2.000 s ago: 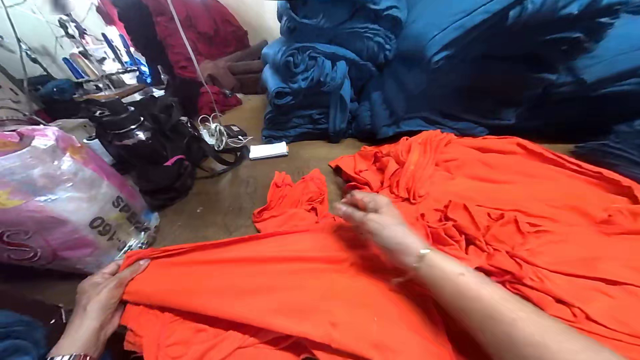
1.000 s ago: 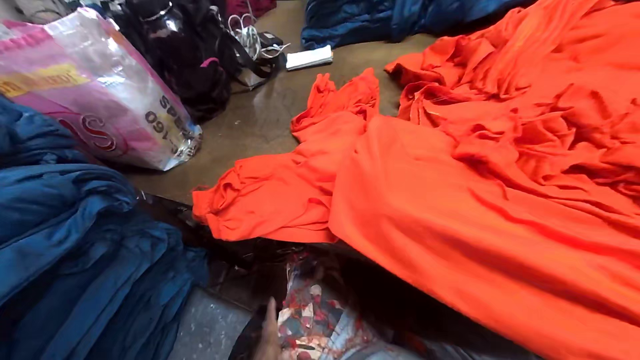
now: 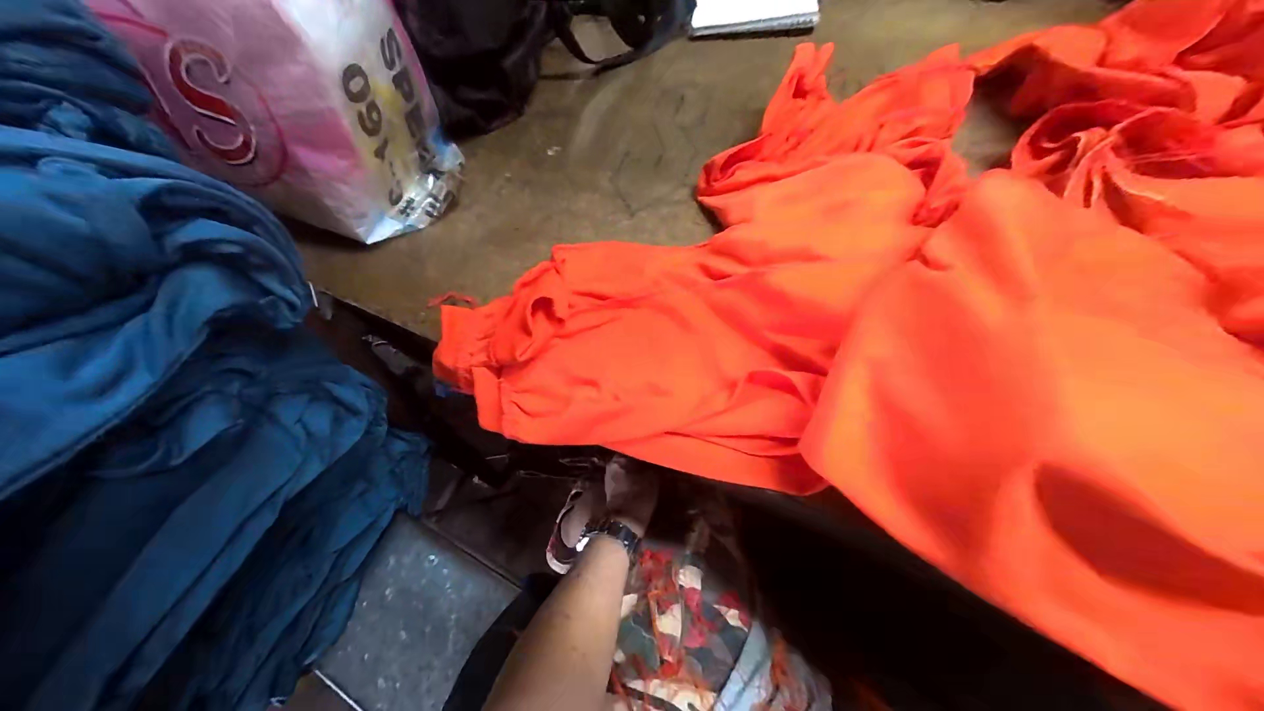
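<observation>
Orange fabric garments [image 3: 671,336] lie spread over the brown table [image 3: 592,148], and some of the cloth hangs past its near edge. My left hand [image 3: 629,489], with a watch at the wrist, reaches down below that edge, just under a gathered orange cuff [image 3: 484,365]. Its fingers are in shadow, so whether they hold anything is hidden. Beside the forearm is patterned fabric [image 3: 681,632] with orange threads on it. My right hand is out of view.
Blue garments [image 3: 197,415] hang in a heap at the left. A pink and white plastic bag [image 3: 296,109] stands on the table, near a black bag [image 3: 474,59] and a white pad [image 3: 753,15]. Grey floor tiles [image 3: 415,612] show below.
Two seconds ago both hands were at the orange cloth; my left hand is now below the table edge and my right hand has left the view. The view has tilted down.
</observation>
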